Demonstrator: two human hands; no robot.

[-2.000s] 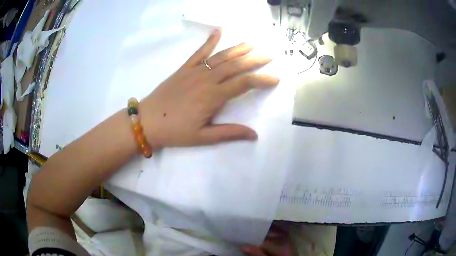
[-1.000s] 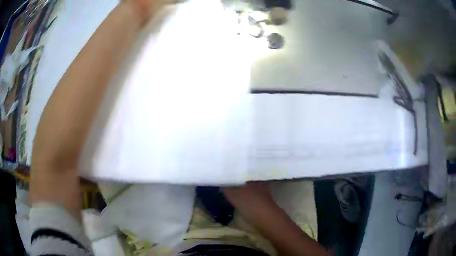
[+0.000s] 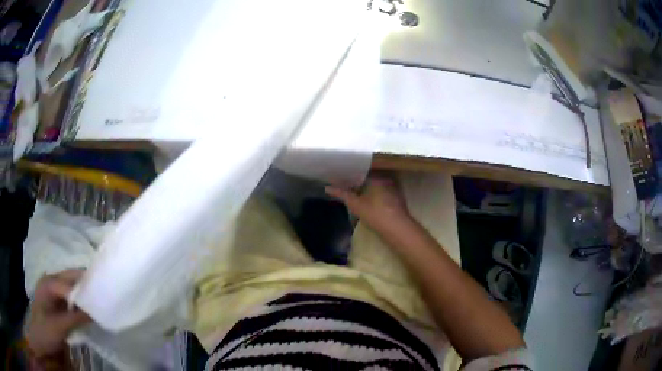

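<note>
A large white fabric panel (image 3: pixel 196 181) runs from the table down over the front edge to the lower left, with a long fold along its right side. My left hand (image 3: pixel 54 311) is at the lower left, its fingers closed on the panel's lower end. My right hand (image 3: pixel 377 203) is just below the table's front edge, with its thumb and fingers at the lower corner of the hanging white fabric (image 3: pixel 330 161); its fingertips are partly hidden. Small metal machine parts (image 3: pixel 388 7) show in glare at the top edge.
The white table (image 3: pixel 479 112) has a wooden front edge and faint ruler marks. A dark slim tool (image 3: pixel 562 83) lies at its right. White scraps (image 3: pixel 65 47) hang at far left. A yellow bar (image 3: pixel 83 176) and a white fabric heap (image 3: pixel 58 243) are at left. Slippers (image 3: pixel 512 257) are below right.
My left hand has moved from the table to the lower left, drawing the panel's end down with it. My right hand stays near the front edge. The view has tilted down.
</note>
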